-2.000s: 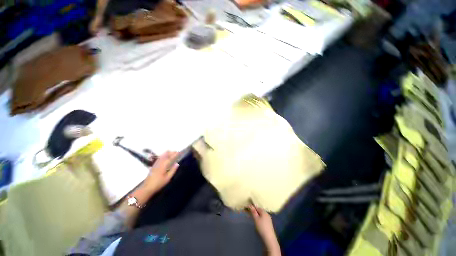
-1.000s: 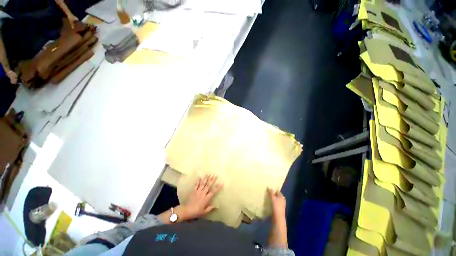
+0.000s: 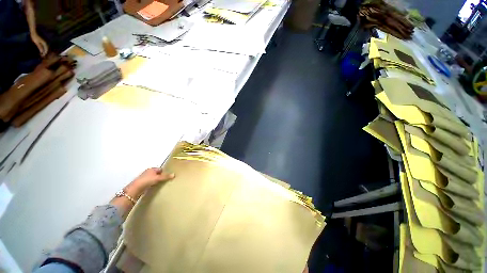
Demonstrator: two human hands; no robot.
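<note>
A panel bundle (image 3: 224, 213), khaki-tan with bright yellow layers along its far and right edges, lies low in front of me, partly over the white table's right edge. My left hand (image 3: 152, 180) grips its left edge, thumb on top and fingers hidden beneath. My right hand is not clearly in view; only a tiny skin-coloured bit shows at the bundle's bottom right.
The white table (image 3: 80, 154) holds brown panels (image 3: 37, 88), a grey bundle (image 3: 99, 79) and pale sheets. A dark aisle (image 3: 283, 112) runs ahead. On the right stands a long row of overlapping khaki panels (image 3: 422, 176) with yellow edges. A person's arm shows top left.
My left hand has moved from the bundle's top face to its left edge and grips it. The bundle sits lower and nearer. My right hand has mostly dropped out of view. The tools have left view.
</note>
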